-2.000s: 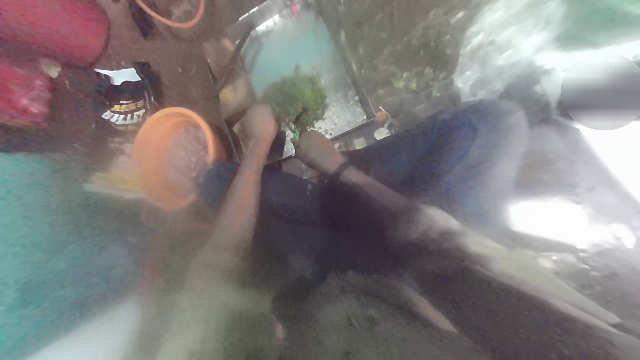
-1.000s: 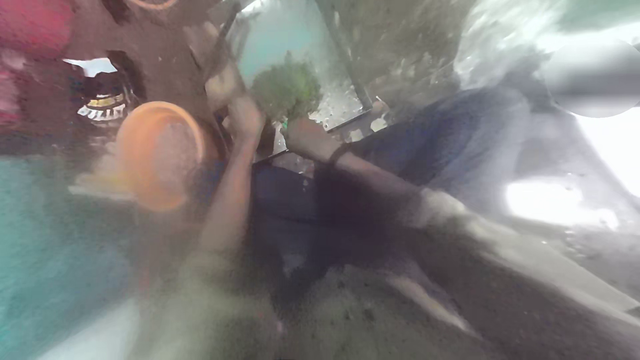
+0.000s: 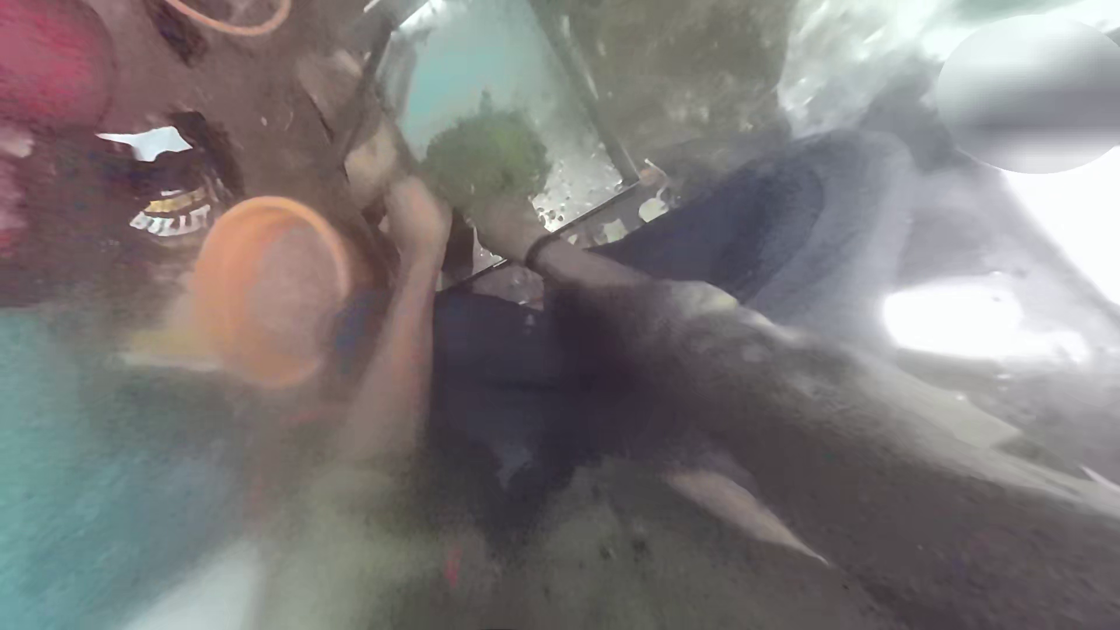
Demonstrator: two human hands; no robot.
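Observation:
My left hand (image 3: 418, 217) is at the near left corner of a tray with a pale blue-green bottom (image 3: 472, 57), its fingers curled; blur hides whether anything is in them. My right hand (image 3: 507, 229), with a dark band at the wrist, touches the near side of a bushy green clump of plant matter (image 3: 490, 157). The clump is over the tray, and the right fingers are hidden against it, so its hold cannot be made out. Small light bits lie in the tray's near right corner.
An orange bucket (image 3: 210, 306) with pale contents stands left of my left forearm. Beyond it lies a black bag with light markings (image 3: 175, 206). A red rounded container (image 3: 52, 66) is at the upper left, and another orange rim (image 3: 236, 26) at the top. My knee is at the right.
The green clump looks less spread and sits closer against my right hand than two seconds ago. Both hands stay by the tray's near edge.

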